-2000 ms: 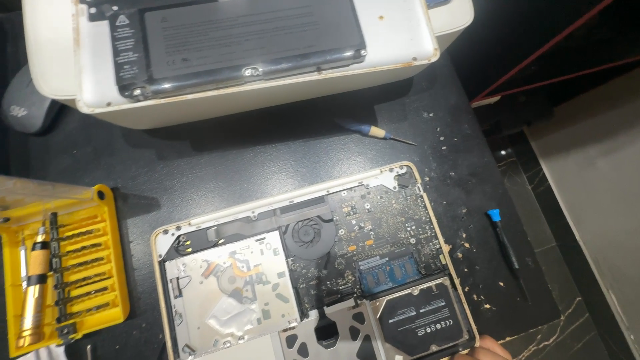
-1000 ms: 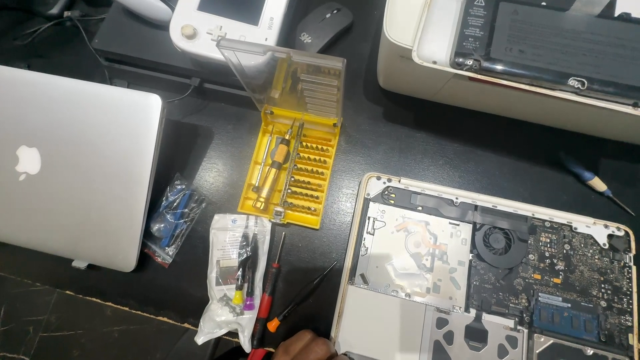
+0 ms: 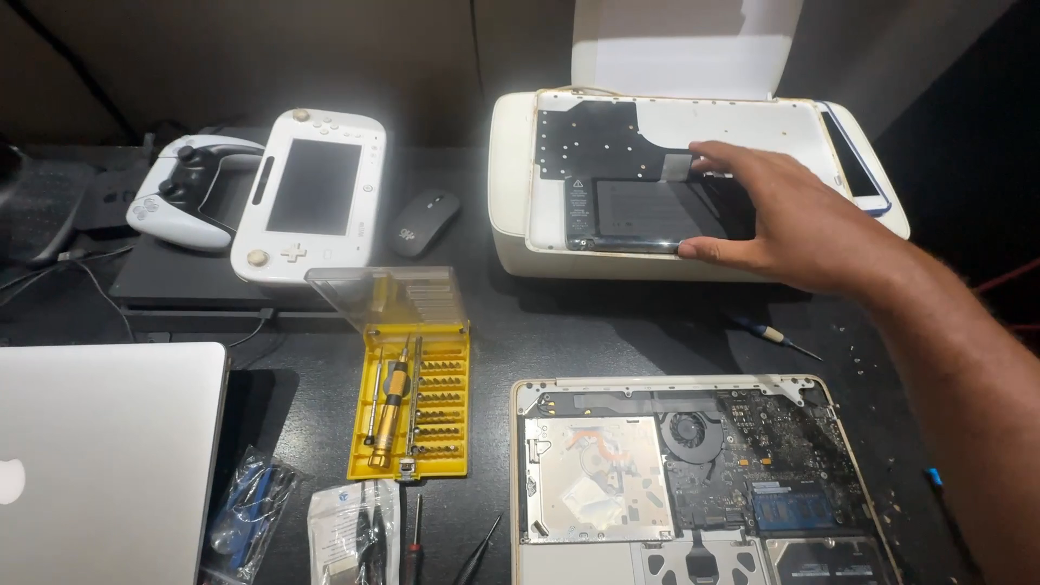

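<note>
My right hand (image 3: 780,211) reaches in from the right over a black laptop battery (image 3: 650,213); its thumb is at the battery's front edge and the fingers lie near the far edge. The battery lies on an upturned white laptop cover (image 3: 735,122), which rests on a white printer (image 3: 510,187). Whether the hand grips the battery cannot be told. Below sits an opened white laptop (image 3: 520,487) with its fan (image 3: 691,435), optical drive (image 3: 597,479), blue memory module (image 3: 792,510) and hard drive (image 3: 825,561) showing. My left hand is out of view.
A yellow screwdriver bit case (image 3: 355,455) stands open at the centre. Around it are a silver laptop (image 3: 106,455), bagged tools (image 3: 353,528), screwdrivers (image 3: 414,536), a black mouse (image 3: 426,223), a white gamepad with screen (image 3: 313,187) and a controller (image 3: 191,191). A blue-handled screwdriver (image 3: 764,331) lies before the printer.
My right hand now reaches across to the battery on the printer; the frame from one second ago shows no hand there. The view has shifted widely.
</note>
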